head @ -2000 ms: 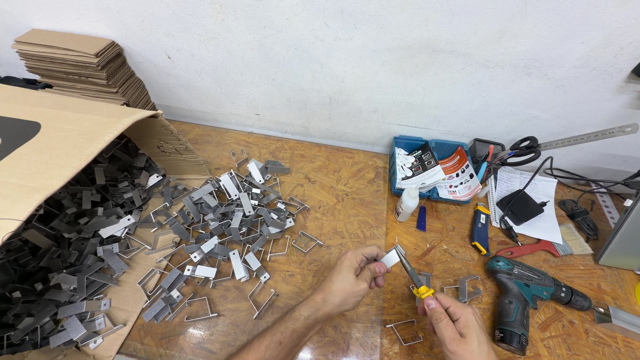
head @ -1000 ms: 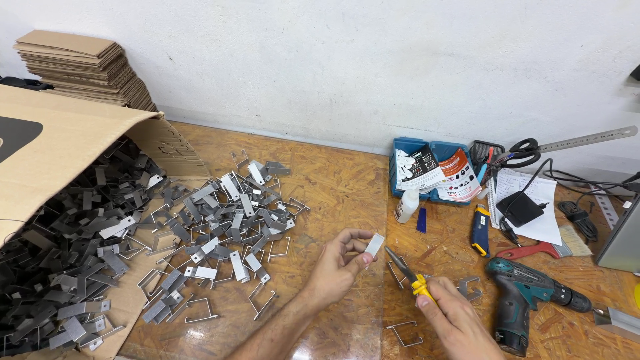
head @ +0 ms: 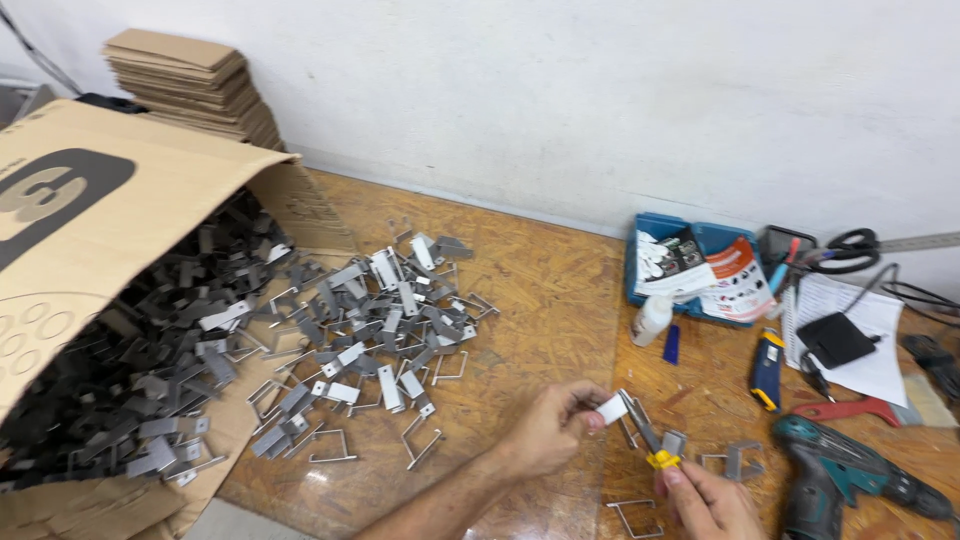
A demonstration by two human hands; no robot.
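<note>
Between its thumb and fingers, my left hand (head: pixel 551 424) holds a small metal bracket (head: pixel 613 407), its flat light face showing. My right hand (head: pixel 709 499) grips yellow-handled pliers (head: pixel 646 431), whose jaws reach the right edge of that bracket; whether they clamp it I cannot tell. Several loose brackets lie under and beside the pliers, one of them (head: pixel 636 519) below the right hand's left side. A large pile of similar metal brackets (head: pixel 390 322) spreads over the wooden table, left of my left hand, and continues into an open cardboard box (head: pixel 150 150).
Flat cardboard pieces (head: pixel 187 82) are stacked by the wall. At the right are a blue bin (head: pixel 658 225) with leaflets, a white bottle (head: pixel 652 321), a utility knife (head: pixel 766 371), a black adapter (head: pixel 832 339), scissors (head: pixel 847 251), a red-handled scraper (head: pixel 847 409) and a cordless drill (head: pixel 832 472).
The bracket and the plier jaws were together two seconds ago, apart one second ago, and are together again now. The view has shifted left.
</note>
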